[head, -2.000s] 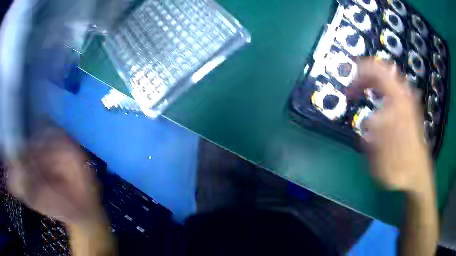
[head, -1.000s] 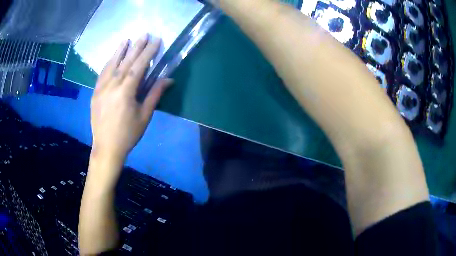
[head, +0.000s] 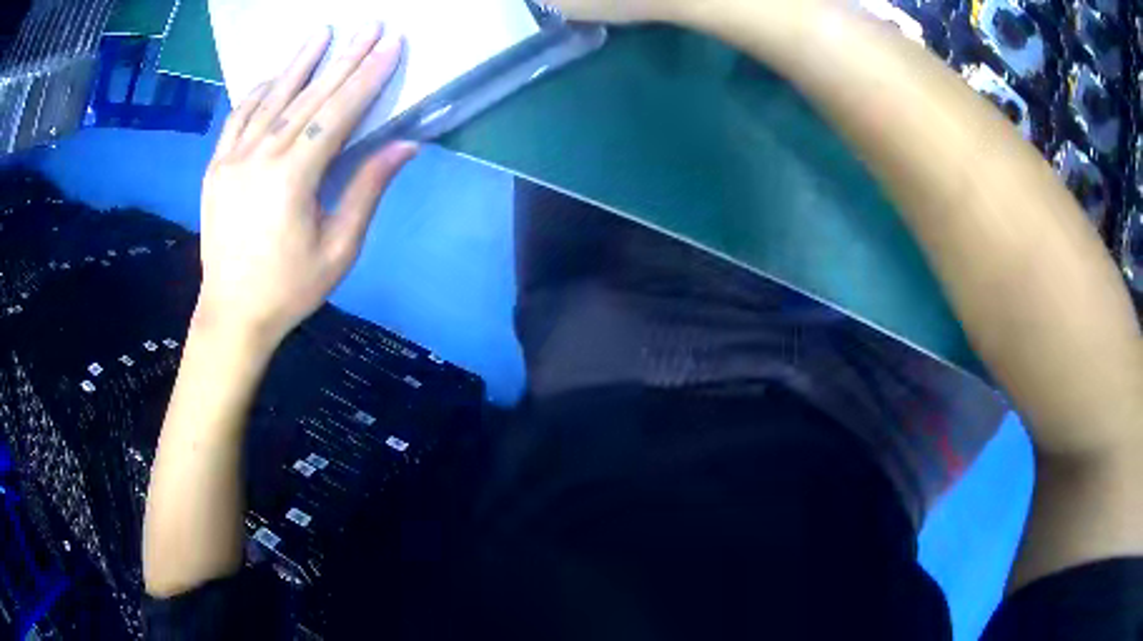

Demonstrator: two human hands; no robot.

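A white sheet (head: pixel 414 50) lies over a clear tray (head: pixel 508 82) at the top left of the bench. My left hand (head: pixel 282 175) rests flat on the sheet, fingers slightly apart, its thumb at the tray's near edge. My right arm reaches across from the right. My right hand (head: pixel 614 10) is at the tray's right corner, mostly cut off by the top edge of the picture, so its fingers cannot be made out.
A black tray of silver modules (head: pixel 1078 94) is at the upper right, partly behind my right arm. Stacked clear trays (head: pixel 50 63) stand at the far left beside a blue object (head: pixel 157 88). Dark, white-marked material (head: pixel 339 438) lies below left. The green bench edge runs diagonally.
The view has shifted, so the bench and trays sit higher in the picture. My left hand stays flat on the sheet. My right hand stays at the tray's right corner.
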